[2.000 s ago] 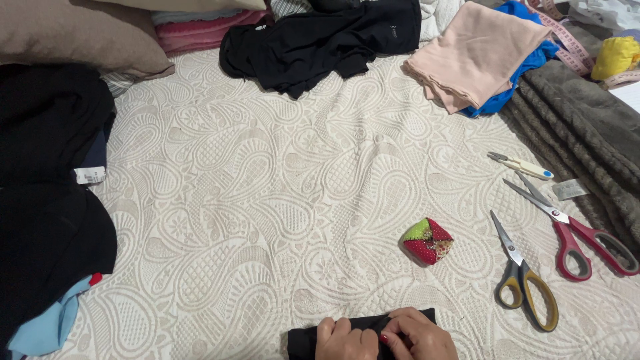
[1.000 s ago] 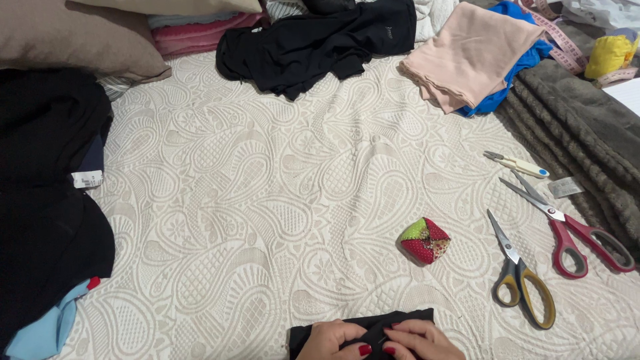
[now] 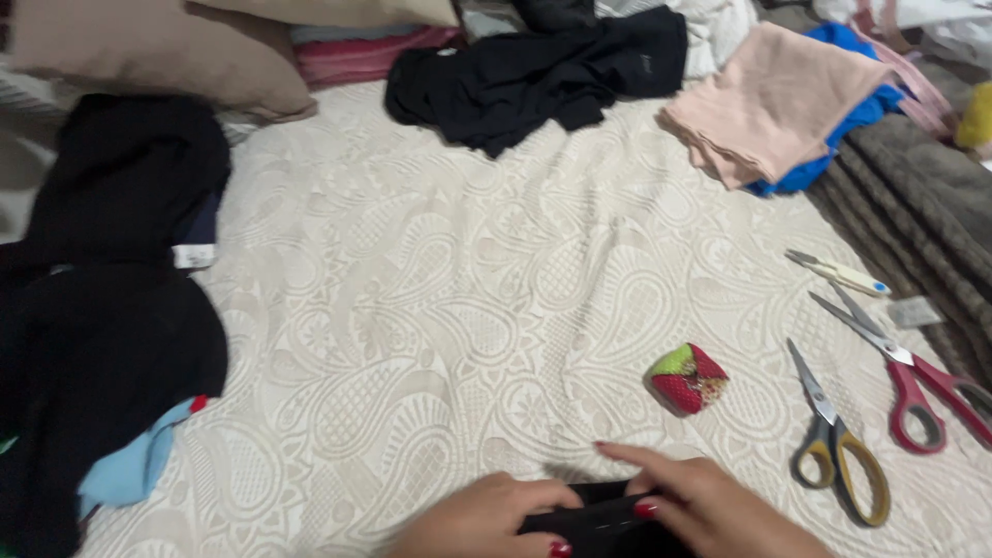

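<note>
A piece of black fabric lies at the bottom edge, partly cut off by the frame. My left hand pinches its left part between thumb and fingers. My right hand grips the upper right part, its index finger stretched out over the bedspread. A few small light marks, perhaps stitches or pins, show on the fabric between them. Beyond my right hand sits a red and green patchwork pincushion. Scissors with grey and yellow handles and scissors with red handles lie to the right, near thread snips.
Black garments and a light blue cloth lie at the left. Cushions and a black garment line the far side. Folded pink fabric rests on blue cloth, beside a grey blanket. A patterned bedspread lies beneath.
My hands have moved up with the black fabric and now stand further apart. The right index finger has stretched out.
</note>
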